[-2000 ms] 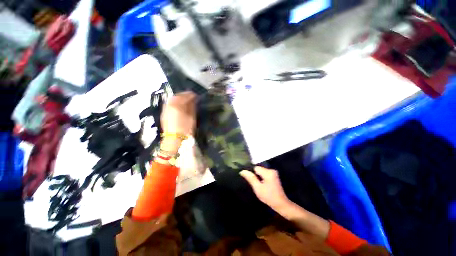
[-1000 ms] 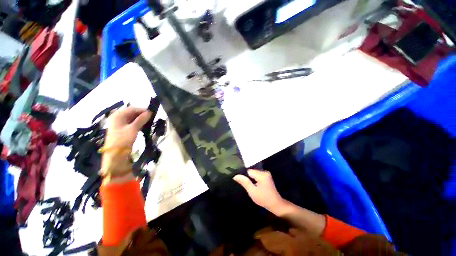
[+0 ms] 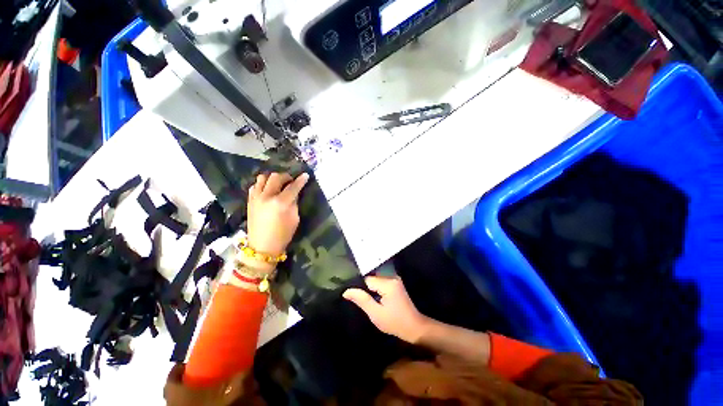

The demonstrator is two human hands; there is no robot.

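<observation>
The camouflage panel (image 3: pixel 321 258) lies on the white sewing table, running from under the machine head to the front edge, where black fabric (image 3: pixel 317 337) hangs over the lap. My left hand (image 3: pixel 275 210) presses on the panel just in front of the presser foot and needle (image 3: pixel 292 143), fingertips at its right edge; whether it holds a webbing piece there is hidden. My right hand (image 3: pixel 388 308) grips the panel's right edge at the table front between thumb and fingers. A loose pile of black webbing pieces (image 3: pixel 111 289) lies left of the panel.
Thread snips (image 3: pixel 416 116) lie right of the needle. The machine's control panel (image 3: pixel 349 40) is above. A blue bin (image 3: pixel 507 194) with dark pieces stands at right. A smartphone (image 3: pixel 617 49) lies on dark red cloth (image 3: pixel 555 59). Smaller black pieces (image 3: pixel 57 379) lie at lower left.
My left hand has moved from the webbing pile rightwards onto the panel near the needle. My right hand still holds the panel's edge. The view has shifted, showing more of the right bin.
</observation>
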